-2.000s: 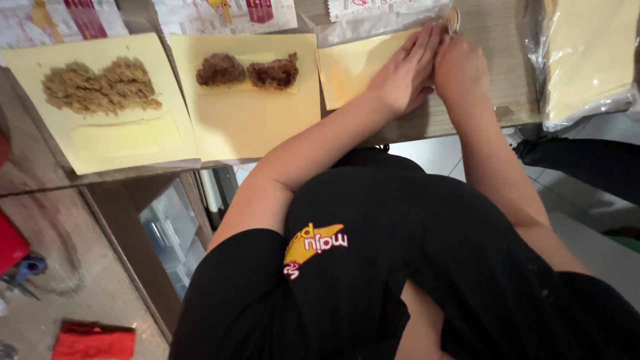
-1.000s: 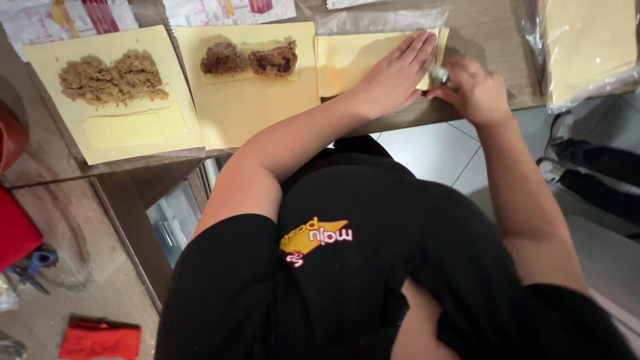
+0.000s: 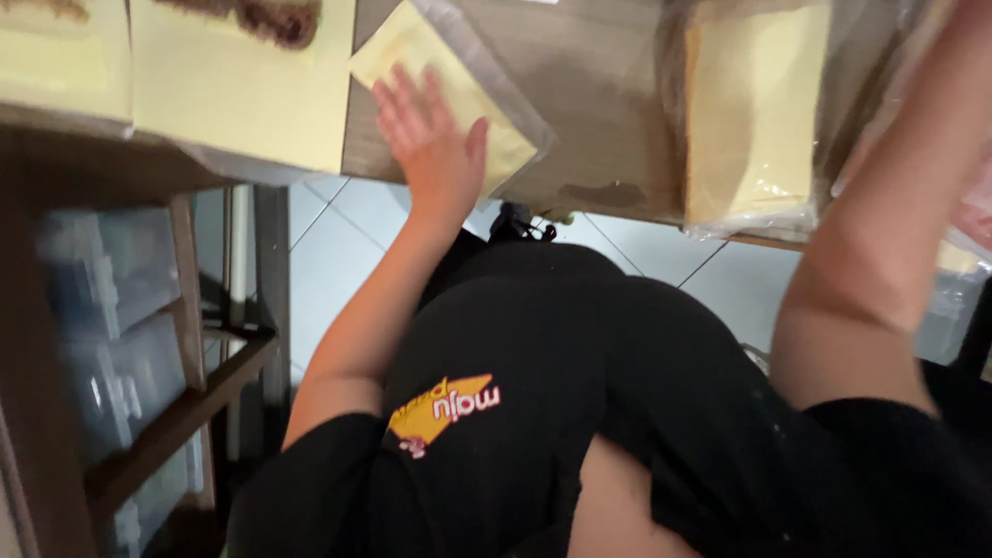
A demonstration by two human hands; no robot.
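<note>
My left hand [image 3: 430,136] lies flat with fingers spread on a folded pale yellow pastry sheet [image 3: 508,151], which rests on clear plastic film [image 3: 496,66] and sits at an angle near the table's front edge. My right forearm reaches up past the upper right corner, and the hand itself is outside the frame. Left of my left hand lies an open yellow sheet [image 3: 240,108] with dark brown filling [image 3: 279,22] on it. Farther left is another yellow sheet [image 3: 58,74] with lighter brown filling, partly cut off.
A stack of yellow sheets in clear plastic [image 3: 756,116] lies on the wooden table [image 3: 597,101] to the right. More plastic packaging is partly behind my right forearm. Below the table at left stands a frame with clear drawers [image 3: 116,271].
My right hand has left the folded sheet's right end and gone off to the upper right. The folded sheet, straight before, now lies turned at an angle. The view has shifted right and closer.
</note>
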